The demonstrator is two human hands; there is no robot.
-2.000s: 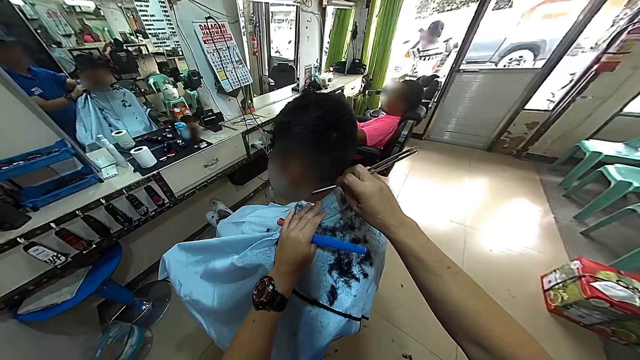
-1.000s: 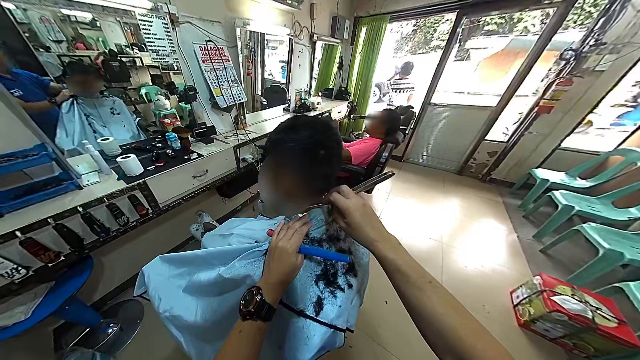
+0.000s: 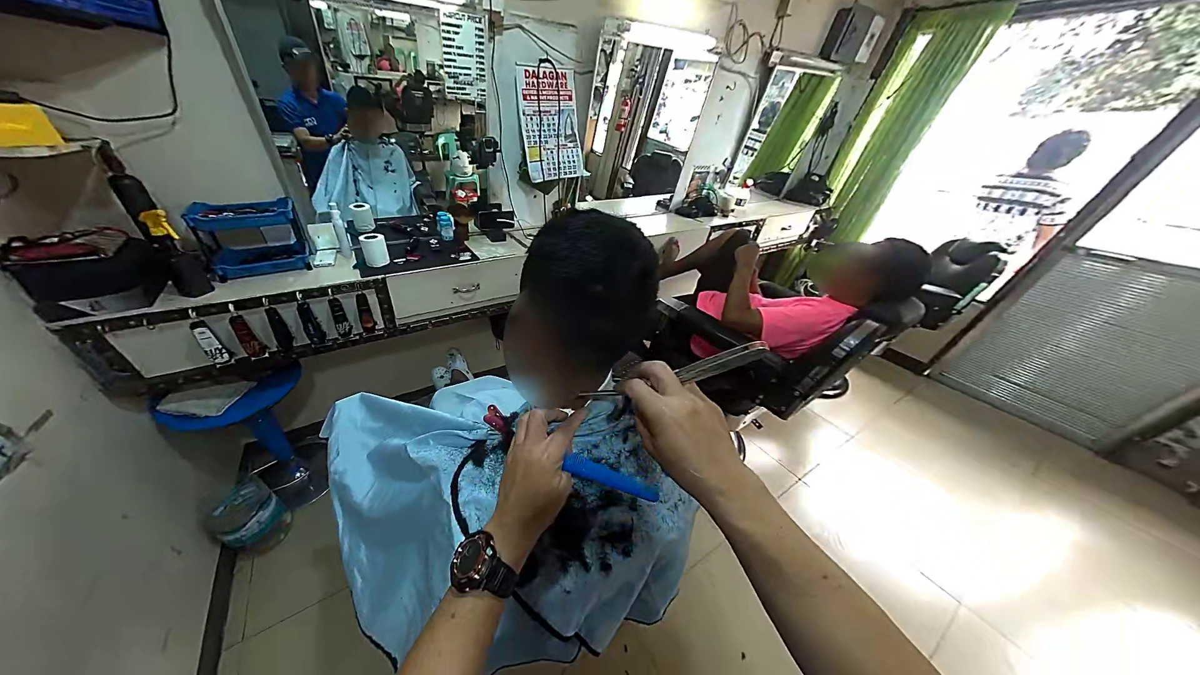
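Note:
A person with short dark hair (image 3: 592,281) sits in front of me under a light blue barber cape (image 3: 394,478), with cut hair scattered over its back. My left hand (image 3: 534,469), below a wristwatch, holds a blue comb (image 3: 611,478) that slants down to the right over the cape; its fingers touch the cape near the neck. A red clip (image 3: 495,419) sits at the cape's collar, left of those fingers. My right hand (image 3: 677,427) is closed on a straight razor (image 3: 720,362); its handle sticks out to the upper right and a thin metal part points left at the nape.
A counter (image 3: 347,284) with paper rolls (image 3: 374,249), a blue tray rack (image 3: 246,239) and hanging clippers (image 3: 281,326) runs along the mirrored wall. A blue stool (image 3: 272,431) stands below it. Another person in pink (image 3: 806,319) reclines in a black barber chair at right.
The view has swung to the right side less, showing more of the left wall and stool. Both hands remain at the neck with the comb and the tool.

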